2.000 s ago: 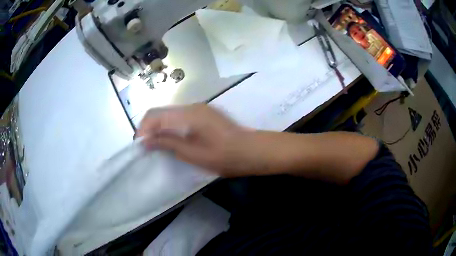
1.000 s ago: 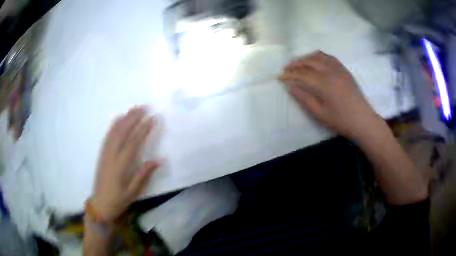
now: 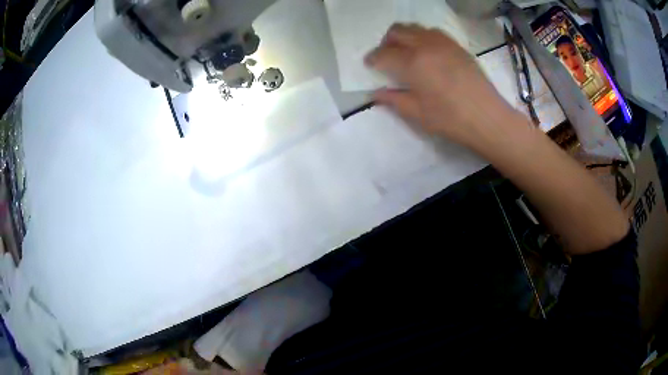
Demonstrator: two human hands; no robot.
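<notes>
A white fabric panel (image 3: 293,168) lies flat on the table in front of the machine, its upper edge reaching the bed under the bright lamp. Another white piece (image 3: 355,36) lies at the upper right of the machine bed. My right hand (image 3: 432,80) is over this piece, slightly blurred, thumb and fingers apart, with nothing visibly gripped. My left hand (image 3: 194,368) shows only as a sliver of skin at the bottom edge; its fingers are cut off. The sewing machine head (image 3: 176,44) stands at the upper left, with its presser foot (image 3: 225,89) above the bed.
Long metal tweezers or snips (image 3: 521,69) lie at the table's right end, beside a lit phone (image 3: 582,62). Crumpled white cloth (image 3: 271,318) is below the table's front edge. A brown carton (image 3: 652,242) stands at right, plastic-wrapped goods (image 3: 11,176) at left.
My right hand has moved from the front cloth to the upper-right piece. My left hand came onto the table, then dropped to the bottom edge. The front panel now lies flat near the needle.
</notes>
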